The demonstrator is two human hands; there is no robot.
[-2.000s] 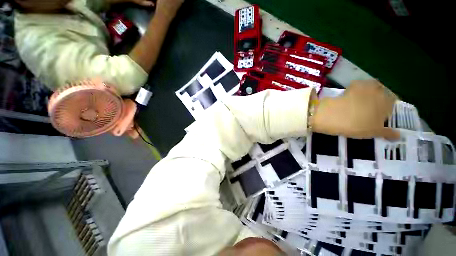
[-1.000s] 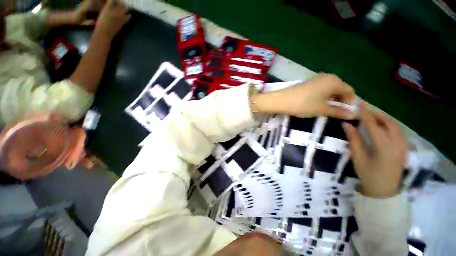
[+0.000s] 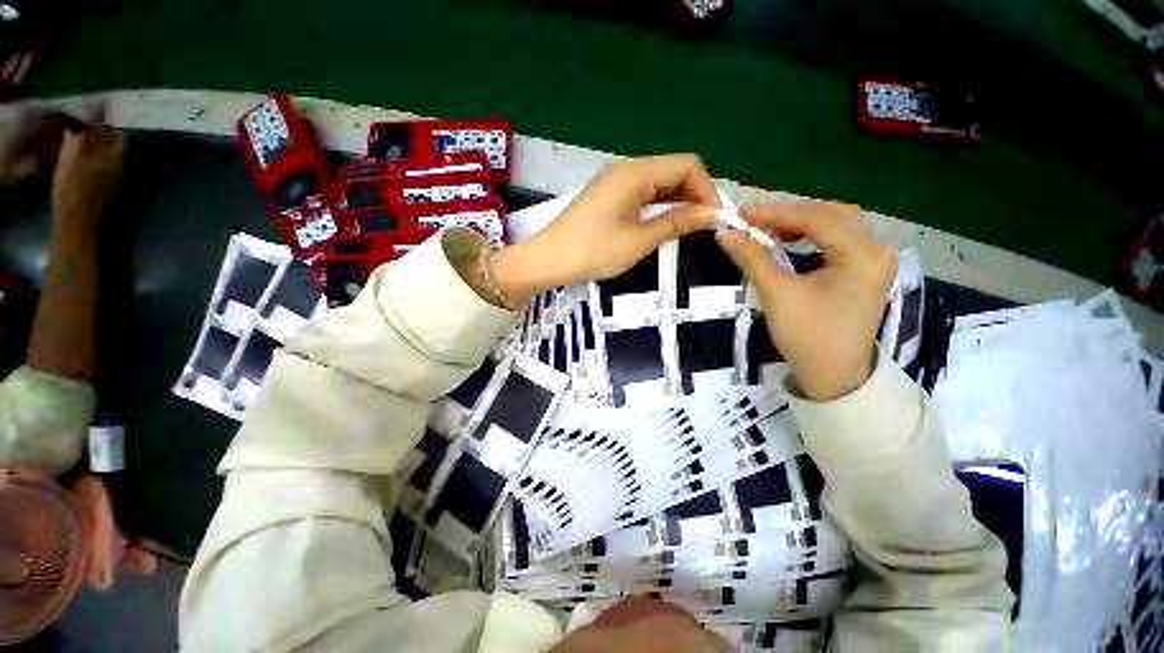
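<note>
My left hand [image 3: 622, 220] and my right hand [image 3: 822, 283] meet above the top edge of the sticker sheets. Both pinch a thin white strip [image 3: 743, 222] between their fingertips. I cannot tell whether a black sticker is on it. The sticker sheets [image 3: 638, 466], white with rows of black squares, lie fanned in a thick stack below my hands and between my forearms. Red phone units [image 3: 415, 191] lie overlapping in a pile left of my left hand, some partly behind my sleeve. One unit [image 3: 283, 171] lies at a steep angle at the pile's left end.
A partly used sheet [image 3: 248, 296] lies left of my left sleeve. Spent sheets [image 3: 1053, 434] are piled at right, beside a dark slab [image 3: 992, 498]. The green belt [image 3: 574, 96] behind the pale rail [image 3: 549, 166] carries spaced red units. A pink fan [image 3: 45, 555] and another person's arm [image 3: 64, 293] are at left.
The view has swung right and levelled. My right hand came into view from beyond the frame, and both hands now meet at the white strip, raised near the rail.
</note>
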